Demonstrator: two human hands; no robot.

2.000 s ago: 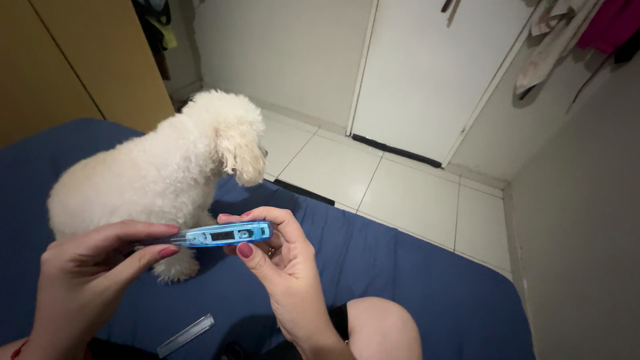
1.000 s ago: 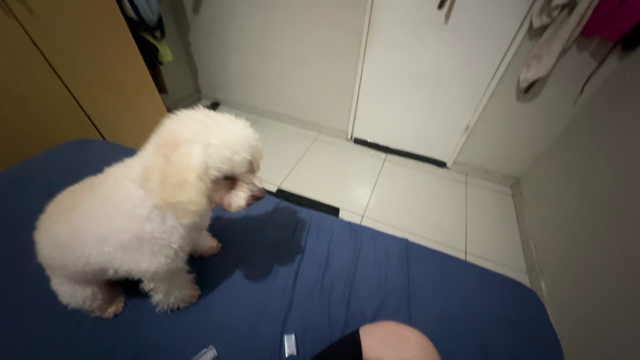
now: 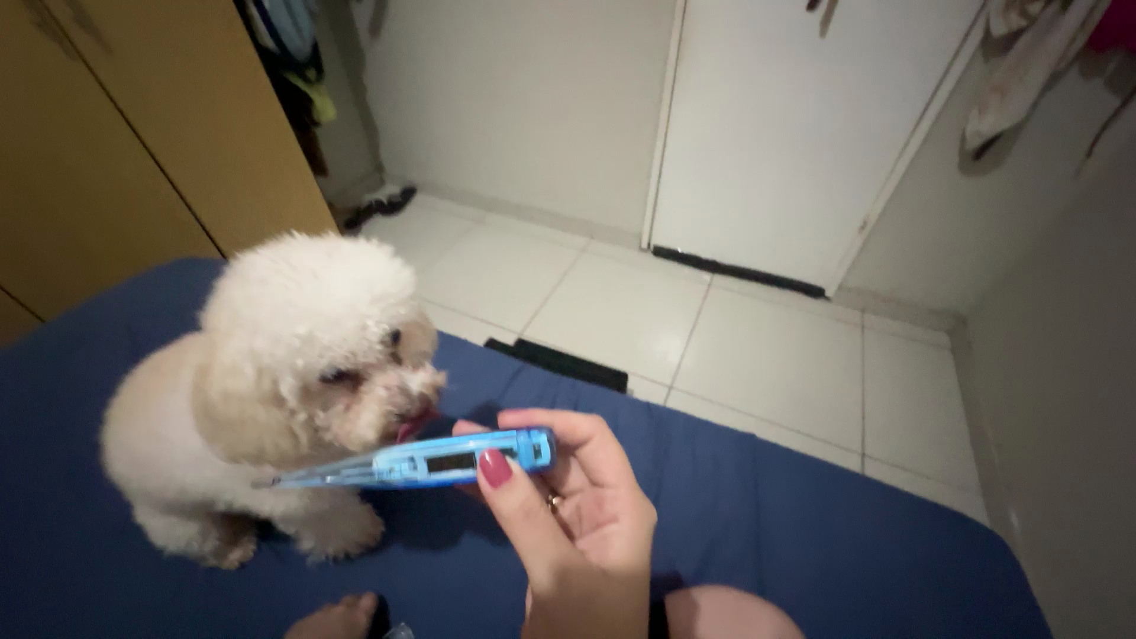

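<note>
My right hand (image 3: 577,515) holds a blue digital thermometer (image 3: 408,465) by its wide end, between thumb and fingers, with the thumb over the edge of its small dark display. The thermometer's thin clear tip points left, in front of the chest of a curly white dog (image 3: 311,355). The dog sits on the blue bedsheet (image 3: 799,506), its head lowered toward the thermometer and its tongue out near my fingertips. My left hand is not clearly in view. Part of a clear plastic item (image 3: 399,631) shows at the bottom edge.
A wooden wardrobe (image 3: 177,115) stands at the upper left beside hanging clothes. Beyond the bed lie the tiled floor (image 3: 612,311), a dark strip (image 3: 568,364) and a white door (image 3: 781,133). Cloth (image 3: 1021,80) hangs at the upper right. A bare knee (image 3: 728,614) shows at the bottom.
One second ago neither hand was in view; my right hand is now back in view with the thermometer. The dog has turned its head toward me.
</note>
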